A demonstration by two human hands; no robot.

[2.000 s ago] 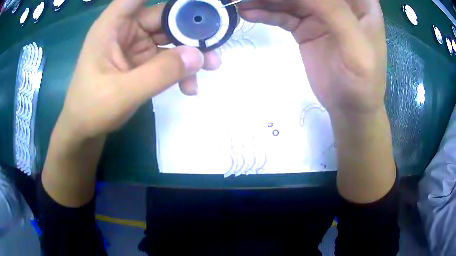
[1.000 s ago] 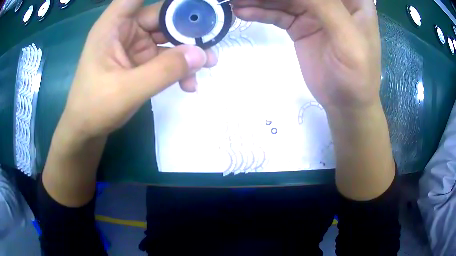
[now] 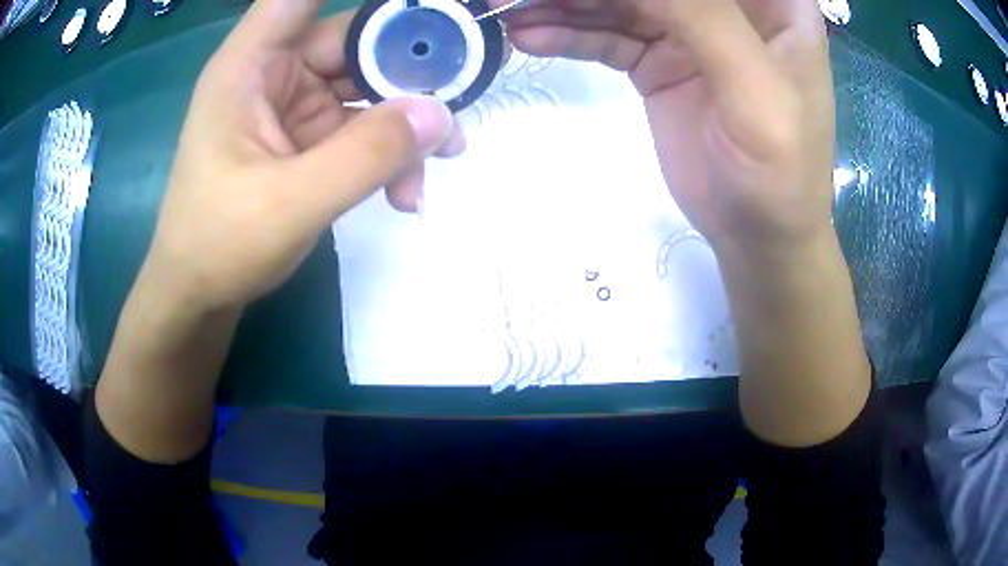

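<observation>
The round part (image 3: 421, 51) has a black rim, a white ring and a grey-blue centre with a dark dot. My left hand (image 3: 282, 155) holds it by the rim, thumb at the lower edge, above the white sheet. My right hand (image 3: 735, 122) is at the right of the part, its fingertips close to the rim. The thin metallic tip of the tweezers (image 3: 500, 10) comes from its fingers and lies over the ring's upper right. The rest of the tweezers is hidden or out of the picture. The backing sheet (image 3: 442, 299) lies below, with faint crescents on it.
A strip of arc pieces (image 3: 58, 243) lies at the left on the green bench (image 3: 276, 343). A clear textured sheet (image 3: 893, 221) lies at the right. Small rings (image 3: 604, 294) are on the white sheet. Round parts (image 3: 926, 44) line the far side. Grey sleeves (image 3: 973, 431) show at both edges.
Both hands and the round part have shifted slightly left. The dark gap at the bottom of the white ring is now mostly covered by my left thumb. The tweezers tip still lies at the ring.
</observation>
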